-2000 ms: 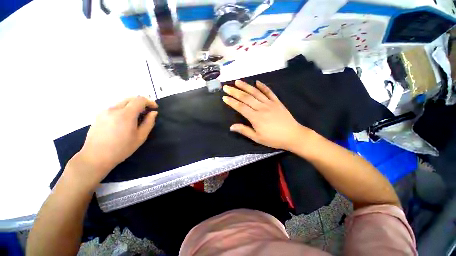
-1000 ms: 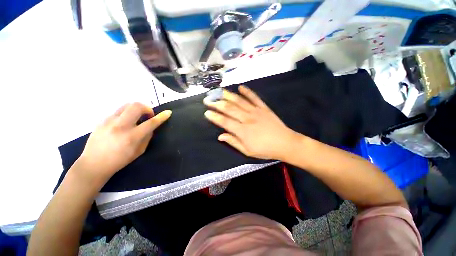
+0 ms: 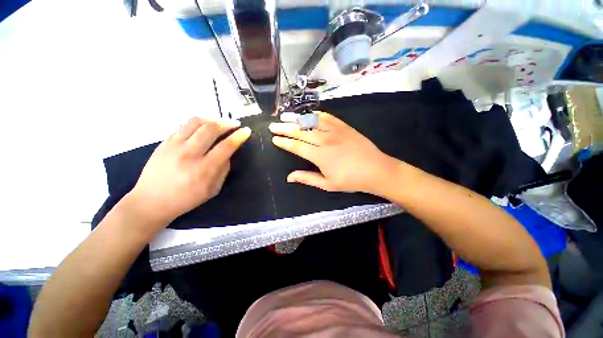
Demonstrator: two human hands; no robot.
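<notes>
A black cut panel (image 3: 244,178) lies flat across the white machine table, its far edge at the needle area. A faint pale line runs across it between the hands. My left hand (image 3: 188,165) rests on the panel left of the needle, thumb and forefinger close together at the far edge; whether cloth is pinched is hard to tell. My right hand (image 3: 337,155) lies on the panel with fingers apart, fingertips just below the presser foot area (image 3: 299,102). A grey knob (image 3: 308,121) hides part of its fingers. The needle itself cannot be made out.
The machine head (image 3: 436,39) with a blue stripe spans the top. The ruler-marked table edge (image 3: 264,239) is in front. A tan block (image 3: 590,119) and a small metal tool (image 3: 552,179) are at the right. A blue bin (image 3: 542,231) is below. Black cloth hangs over the lap.
The view has shifted. My left hand has moved right along the panel, nearer the needle and my right hand. The pale line on the panel now shows clearly between the hands.
</notes>
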